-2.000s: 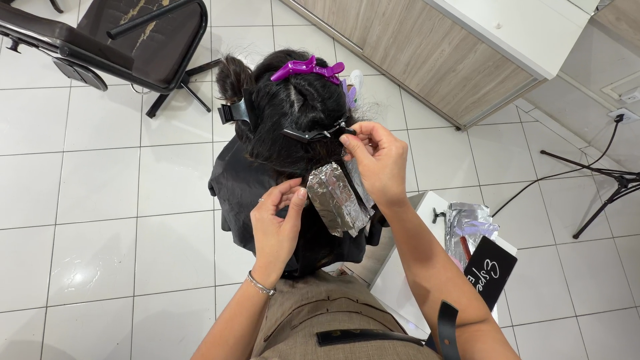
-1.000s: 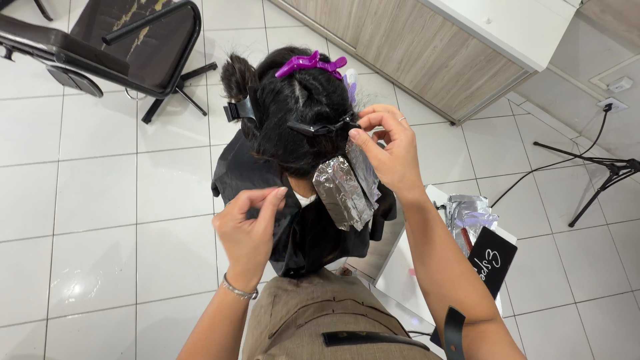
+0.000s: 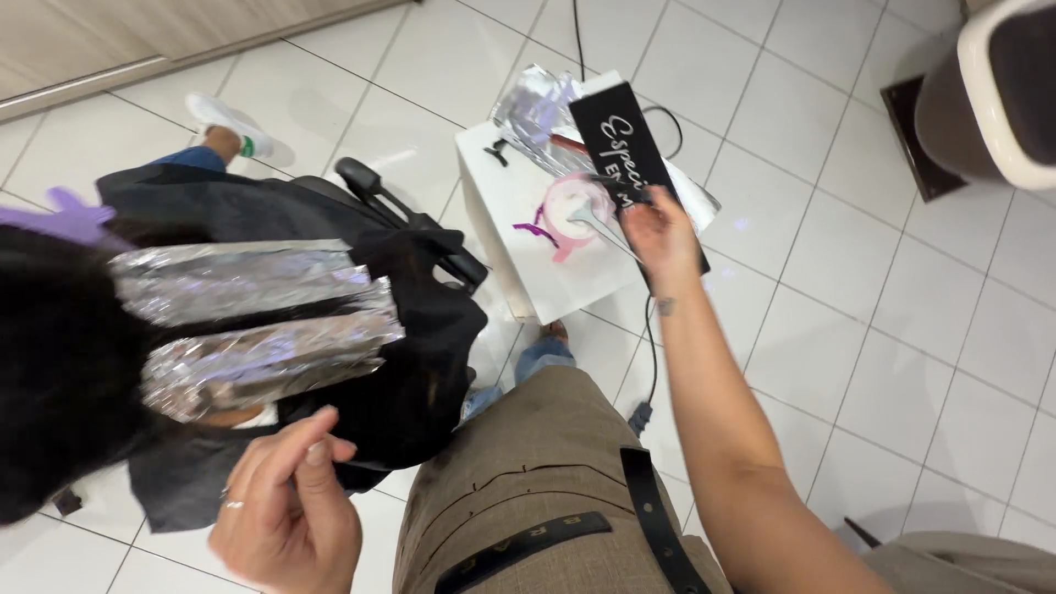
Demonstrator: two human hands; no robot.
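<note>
My right hand (image 3: pixel 658 231) reaches over the small white table, at the edge of a black board with white lettering (image 3: pixel 615 140); whether it grips anything is blurred. Close to it, a brush with a pale handle (image 3: pixel 601 227) rests in a pink bowl of white cream (image 3: pixel 569 202). My left hand (image 3: pixel 293 503) is raised, thumb near the fingertips, and I cannot tell if something thin is between them. Beside it, foil packets (image 3: pixel 272 351) hang from the dark hair (image 3: pixel 66 355) of a seated person in a black cape (image 3: pixel 421 363). A lilac clip (image 3: pixel 70 216) sits in the hair.
On the white table (image 3: pixel 503 223) lie crumpled foil sheets (image 3: pixel 528 103), a black clip (image 3: pixel 497 152) and a purple clip (image 3: pixel 538 233). A black cable (image 3: pixel 652 355) runs over the tiles. A brown bin with a cream rim (image 3: pixel 973 107) stands at the upper right. Wooden cabinet fronts (image 3: pixel 165 33) are at the upper left.
The view has swung toward the small table. My right hand has left the black clip in the hair and is now over the table. My left hand remains near the seated person.
</note>
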